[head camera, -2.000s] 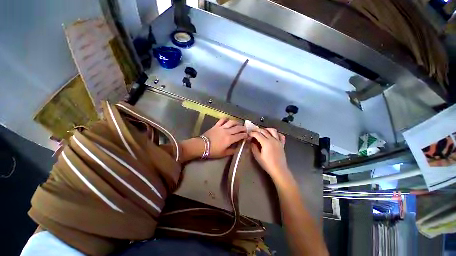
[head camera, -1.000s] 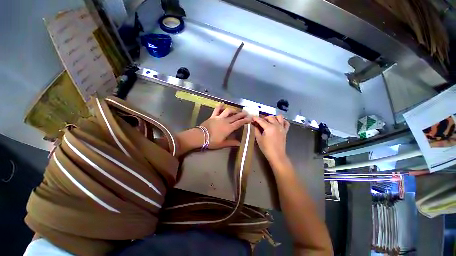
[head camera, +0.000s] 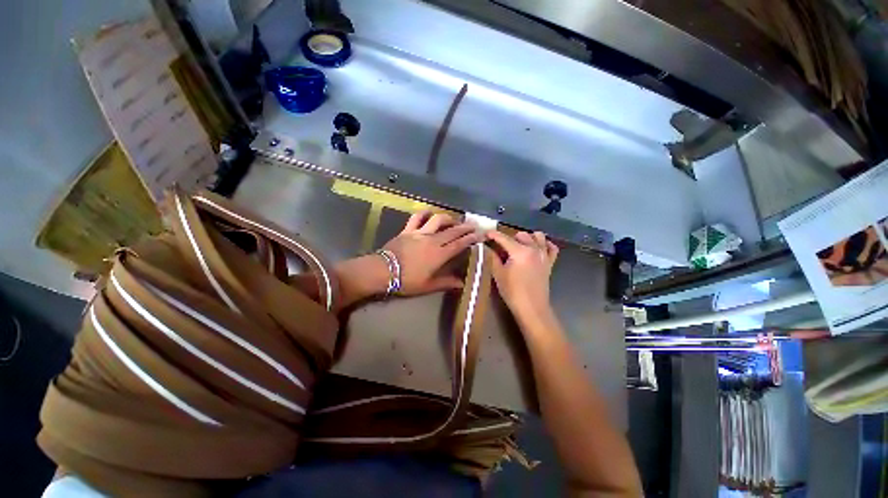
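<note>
A brown strap (head camera: 471, 321) with a thin white line runs up the grey work plate (head camera: 389, 340) to the press bar (head camera: 389, 183). Its whitish end (head camera: 481, 222) lies at the bar's edge. My left hand (head camera: 428, 255) holds the strap end from the left with its fingertips. My right hand (head camera: 523, 269) holds it from the right, fingers bent. The fingertips of both hands nearly meet. A thick strap bundle (head camera: 185, 360) hangs over my left forearm. Yellow guide tape (head camera: 375, 212) lies left of my hands.
Behind the bar, a pale tray (head camera: 584, 146) holds a blue-black tape roll (head camera: 325, 47), a blue cup (head camera: 296, 88) and a dark strip (head camera: 448, 129). Black knobs (head camera: 555, 190) stand behind the bar. Cardboard sheets (head camera: 146, 107) are at left. More straps (head camera: 487, 440) lie near my body.
Compared with two seconds ago, the view has shifted slightly. The bar looked tilted and bright one second ago and now looks as it did before. Both hands stay at the strap end.
</note>
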